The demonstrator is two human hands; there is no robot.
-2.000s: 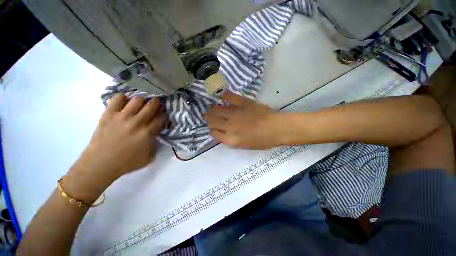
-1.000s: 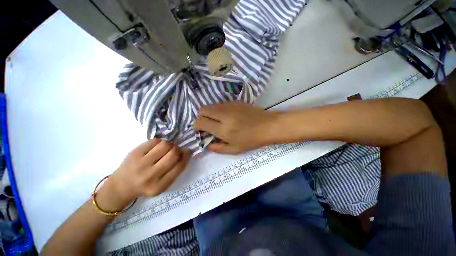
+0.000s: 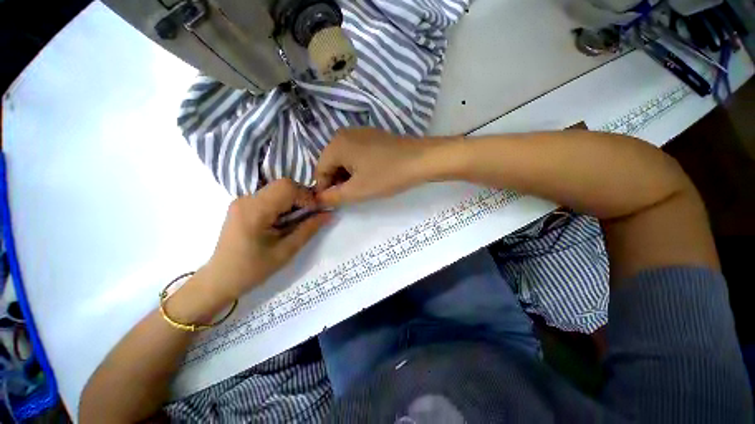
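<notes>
The striped knit top (image 3: 388, 62) lies bunched under the head of the sewing machine (image 3: 236, 41), with folds reaching toward me. The needle and presser foot (image 3: 294, 93) sit on the fabric, beside the beige ribbed knob (image 3: 333, 54). My left hand (image 3: 265, 228) is closed on the near edge of the striped top, fingertips pinching it. My right hand (image 3: 364, 166) pinches the same edge just to the right, the fingertips of both hands almost touching. The pinched part is mostly hidden by the fingers.
A printed measuring scale (image 3: 397, 252) runs along the table's front edge. Striped garment pieces (image 3: 563, 277) hang at my lap. Snips (image 3: 675, 68) and round metal parts (image 3: 598, 40) lie at the upper right. A blue tray (image 3: 25, 331) is at the left edge. A brown patch (image 3: 577, 127) touches my right forearm.
Since two seconds ago, my left hand has moved from beside the needle toward me and met my right hand. The striped top spreads further left of the needle. The view has shifted.
</notes>
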